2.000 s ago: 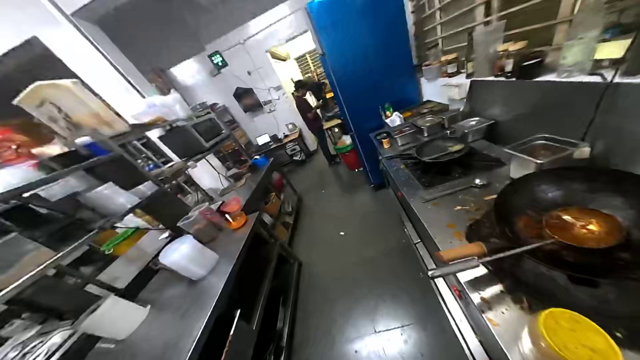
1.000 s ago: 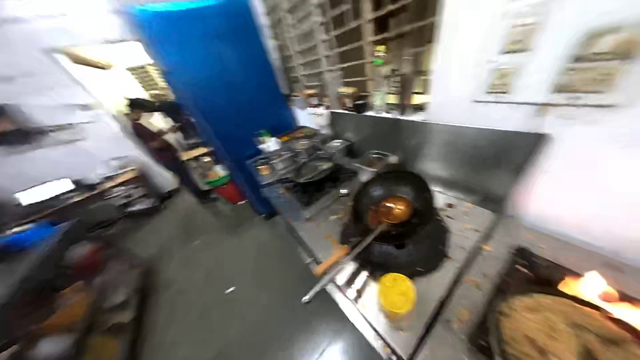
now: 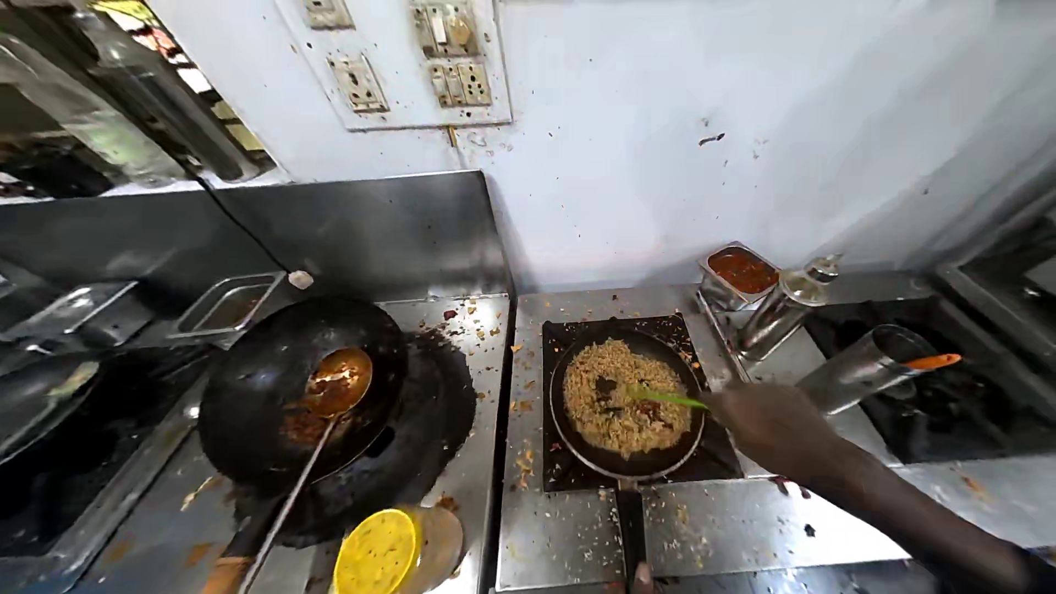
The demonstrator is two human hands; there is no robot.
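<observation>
A black frying pan (image 3: 629,478) of cooked rice (image 3: 606,388) sits on a gas burner. From the right, my right hand (image 3: 763,421) reaches over the pan's rim, closed on a green utensil (image 3: 670,398) whose far end is in the rice. At the bottom edge, only a fingertip or so of my left hand (image 3: 643,576) shows, at the lower end of the pan's black handle (image 3: 630,524); its grip is mostly out of frame.
Left stands a black wok (image 3: 247,396) with a long-handled ladle (image 3: 340,384) in it, and a yellow-lidded container (image 3: 378,553) in front. Behind right are a steel tray of red sauce (image 3: 742,272), a steel canister (image 3: 780,313) and a steel cup (image 3: 858,367) holding an orange-handled utensil.
The view has swung right, from the aisle to the burners. My right hand, with the green utensil, and a bit of my left hand now show; neither was in the earlier frames.
</observation>
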